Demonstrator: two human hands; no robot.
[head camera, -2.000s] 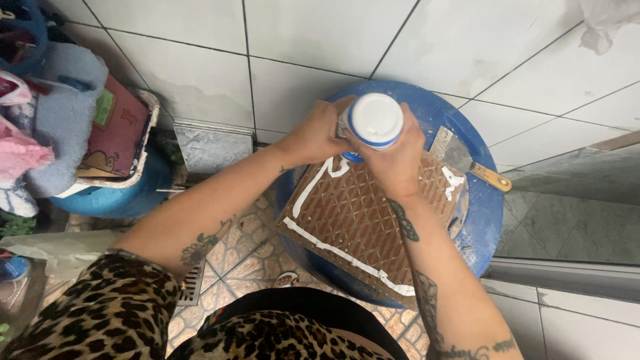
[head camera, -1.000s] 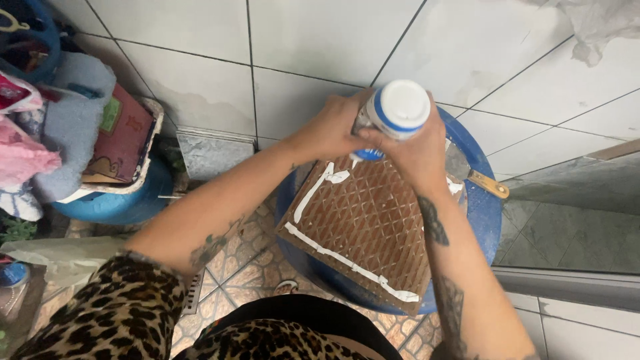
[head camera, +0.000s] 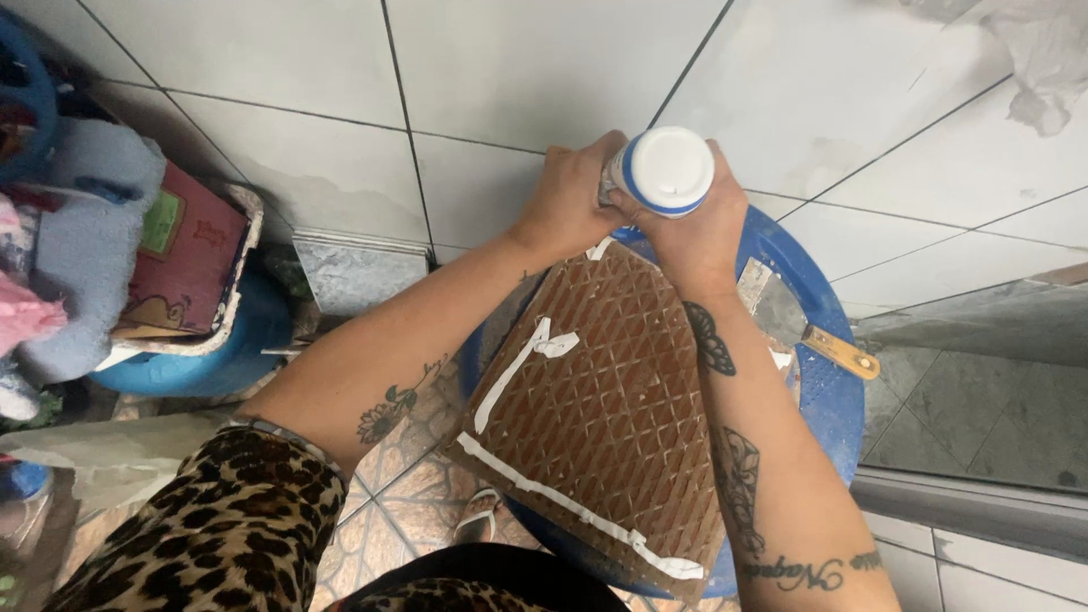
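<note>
Between both hands is a white plastic bottle with a blue band (head camera: 671, 170), its flat white end facing up. My left hand (head camera: 578, 195) grips its left side and my right hand (head camera: 701, 225) wraps its right side; the bottle's lower end is largely hidden. Below them a brown ceramic tile (head camera: 612, 365), ribbed back up, lies on a round blue plastic stool or table (head camera: 837, 425). White paste runs in beads along the tile's left and near edges, with a dab near the far corner. A scraper with a wooden handle (head camera: 841, 352) rests at the right.
A white tiled wall (head camera: 527, 76) rises behind the blue top. Grey tiles (head camera: 361, 272) stack against it. At left, a blue container (head camera: 212, 340) stands under a crate with a red book or folder (head camera: 187, 255) and a light blue cloth (head camera: 93, 229). A sandalled foot (head camera: 480, 514) shows below.
Both hands and the bottle have moved from the tile's far right part toward its far left corner. A dab of white paste now shows at that far corner.
</note>
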